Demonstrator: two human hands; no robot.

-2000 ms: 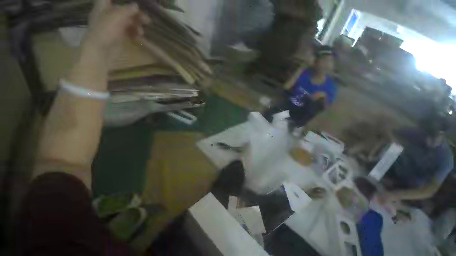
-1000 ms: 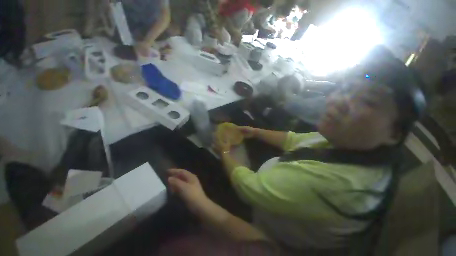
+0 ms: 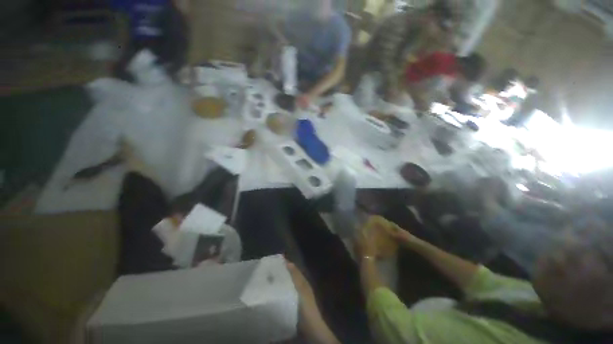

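A long white folding carton point(image 3: 188, 309) lies across the bottom of the view, its near side blurred. A white end flap point(image 3: 270, 279) with a small dark mark shows at its right end. My right hand point(image 3: 308, 306) holds the carton's right end, with its fingers partly hidden behind it. A dim, blurred shape at the carton's left end may be my left hand; I cannot make it out. Just beyond the carton lie small printed cards point(image 3: 203, 220) over a pale round thing point(image 3: 232, 243).
Beyond is a white-covered surface point(image 3: 161, 134) with a white insert point(image 3: 296, 163), a blue cloth point(image 3: 311, 142), tan discs point(image 3: 209, 107) and a dark disc point(image 3: 415, 174). A neighbour in lime-green sleeves point(image 3: 396, 316) holds a tan-yellow roll point(image 3: 382, 236) close on the right. Other people sit behind.
The view has swung from the left to the right and partly back. My left arm, raised earlier at the stacked cardboard, is gone from there. My right hand has come onto the carton's right end.
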